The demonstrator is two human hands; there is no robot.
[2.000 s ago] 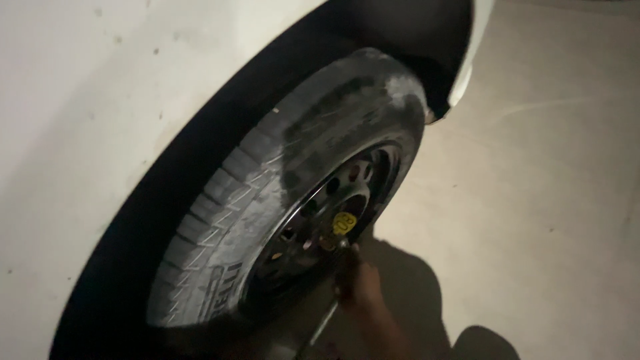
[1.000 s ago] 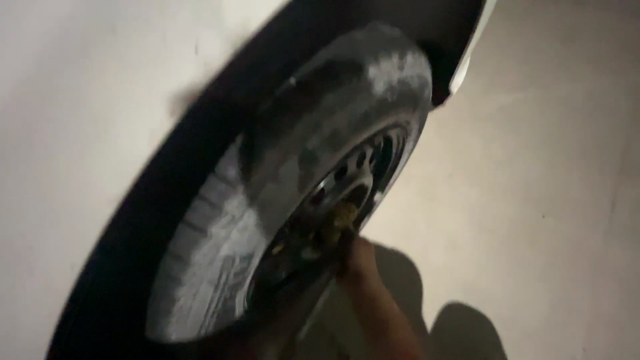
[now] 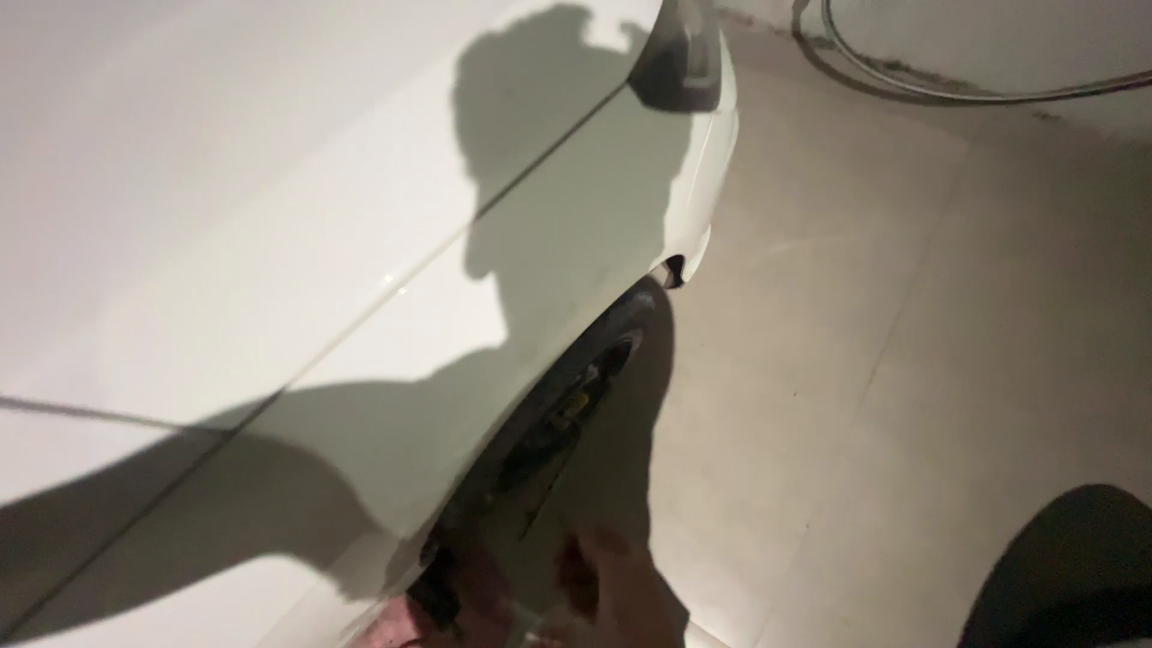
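Observation:
The black steel wheel (image 3: 621, 355) with its tire (image 3: 650, 301) sits in the wheel arch of a white car, seen at a steep angle and in shadow. A yellow hub part (image 3: 580, 400) shows at its middle. From the wheel a thin dark bar (image 3: 547, 497), seemingly a wrench handle, slants down. Below the bar's end, my right hand (image 3: 621, 585) appears blurred at the bottom edge, apart from the bar; its grip is unclear. Blurred skin at the bottom, beside the car body, seems to be my left hand (image 3: 391, 623), largely cut off.
The white fender (image 3: 540, 297) carries a large shadow of a person. A headlight (image 3: 688, 63) is at the top. A hose or cable (image 3: 936, 93) curves over the floor at upper right. A dark rounded object (image 3: 1071, 567) stands at lower right.
The view has swung up and back, showing more of the car. The hand that was at the wheel's hub one second ago is now away from it, near the bottom edge.

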